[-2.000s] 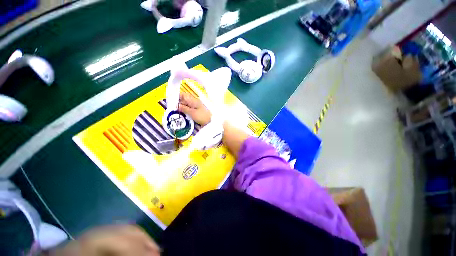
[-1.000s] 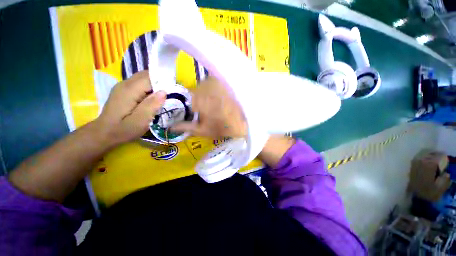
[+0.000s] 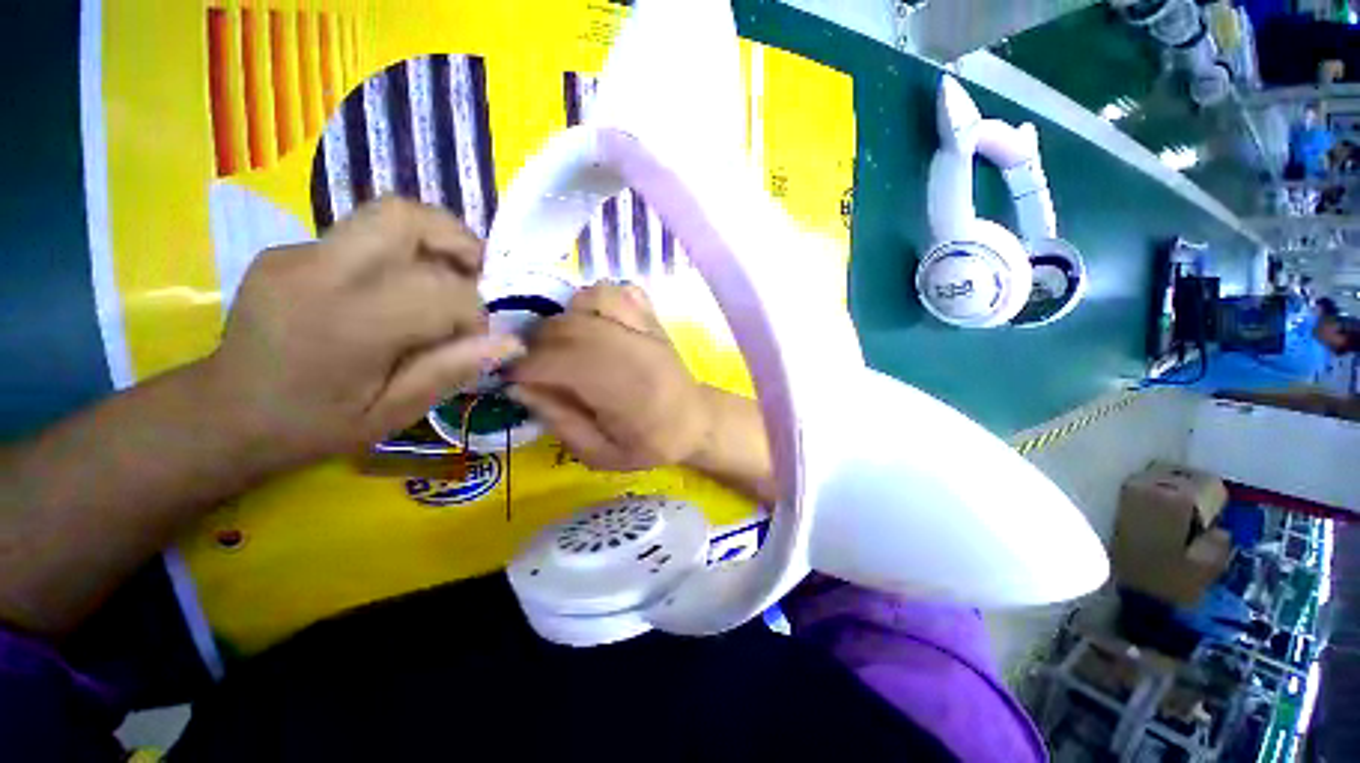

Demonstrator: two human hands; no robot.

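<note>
White cat-ear headphones (image 3: 783, 350) fill the middle, held over the yellow printed sheet (image 3: 321, 544). Their open ear cup (image 3: 474, 423) shows a green part inside, largely hidden by my hands. Thin lead wires (image 3: 466, 425) come out of its lower side. The other ear cup (image 3: 609, 555), with a pattern of holes, hangs nearer my body. My left hand (image 3: 366, 321) is at the cup's left and upper side, fingertips pinched at a small greyish thing I cannot make out. My right hand (image 3: 612, 380) reaches through the headband, its fingers at the cup's right side.
Another white cat-ear headset (image 3: 977, 224) lies on the green bench to the right. Dark equipment (image 3: 1186, 306) stands farther along the bench. A cardboard box (image 3: 1171, 522) is on the floor side at right. A person in blue (image 3: 1324, 346) is at the far right.
My left hand has come in from the lower edge to the open cup. Both hands are now closer together over it. The headphones appear larger and nearer, and the view has turned.
</note>
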